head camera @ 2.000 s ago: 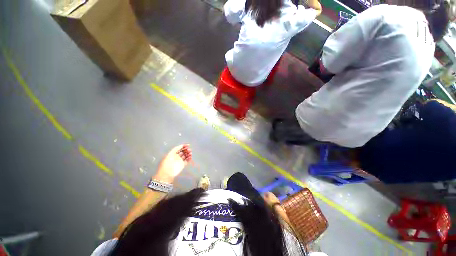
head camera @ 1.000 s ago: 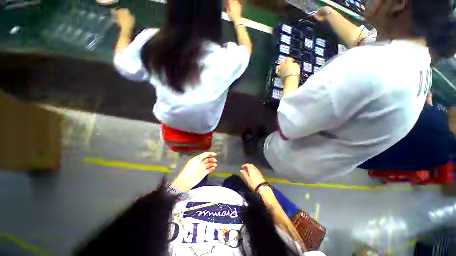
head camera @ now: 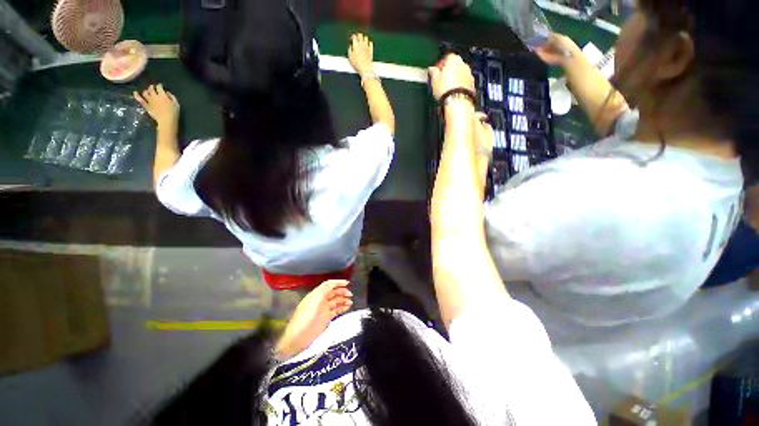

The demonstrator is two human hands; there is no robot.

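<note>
A black tray [head camera: 528, 125], with phone-shaped pockets and pale key grids in rows, lies on the green bench in front of the person on the right. My right hand [head camera: 453, 76], with a dark bracelet, is stretched out to the tray's far left corner. Its fingers are bent at the edge, and I cannot tell if they grip it. My left hand [head camera: 320, 309] is low in front of my chest, empty, with loosely curled fingers, touching nothing.
A seated person [head camera: 283, 191] is ahead on a red stool [head camera: 308, 278]. Another person [head camera: 616, 225] is close at right, holding a clear sheet-like item [head camera: 523, 21]. Clear blister tray [head camera: 87, 137] and a small fan [head camera: 87, 23] are on the bench at left. Cardboard box [head camera: 50, 308] stands lower left.
I have turned and come closer to the bench. My right arm has reached forward from my chest to the black tray. My left hand stays low near my body.
</note>
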